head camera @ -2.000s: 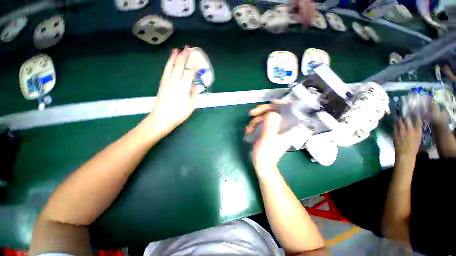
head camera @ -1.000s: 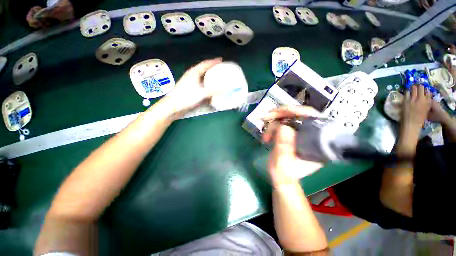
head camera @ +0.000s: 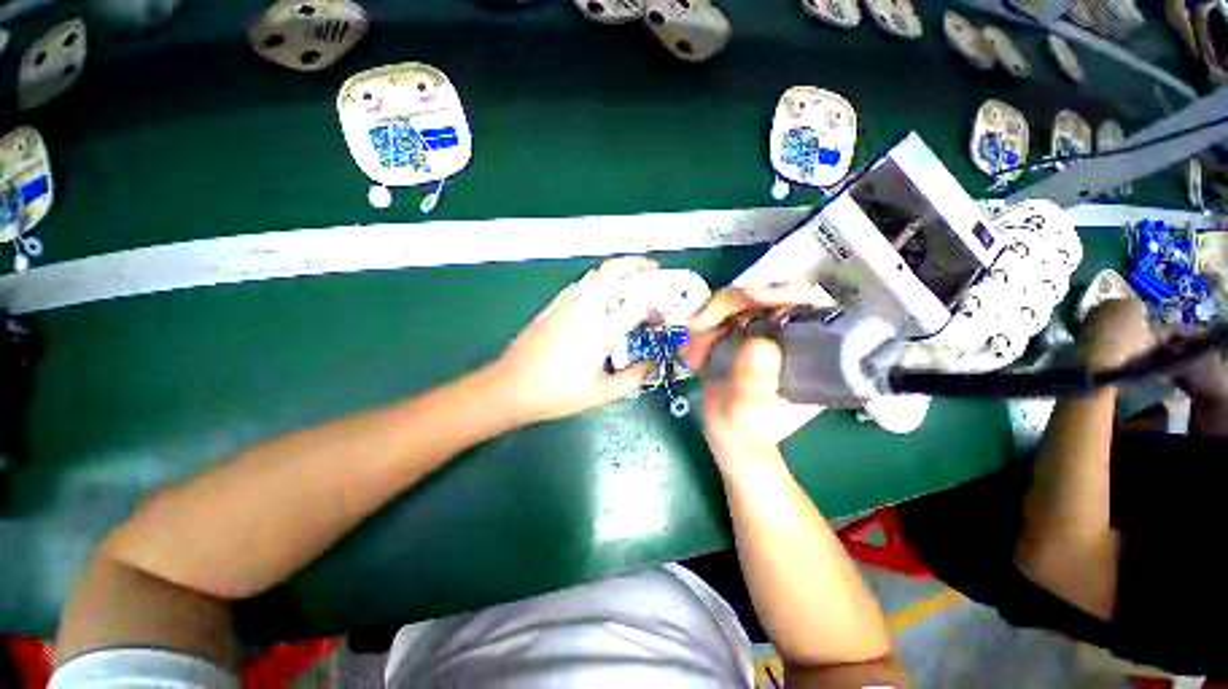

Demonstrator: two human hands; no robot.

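My left hand (head camera: 572,347) holds a cream housing (head camera: 677,287) with a blue circuit board (head camera: 652,346) inside, open side up, above the green bench near the white strip. A round metal disc hangs from its near edge. My right hand (head camera: 752,370) is shut on the grey electric screwdriver (head camera: 815,361), with its black cable running off to the right. The screwdriver lies almost level beside the housing. Its tip is hidden by my fingers, so I cannot tell whether it touches the board.
A white screw feeder (head camera: 838,253) stands right of my hands, with piled empty housings (head camera: 1030,283) beside it. Housings with boards (head camera: 405,125) lie beyond the white strip (head camera: 353,249). A neighbouring worker's arm (head camera: 1073,464) is at right, near loose blue parts (head camera: 1169,269).
My left hand has brought the housing nearer and to the right, and its board side now shows. My right hand has moved slightly left with the screwdriver. Housings across the strip have shifted.
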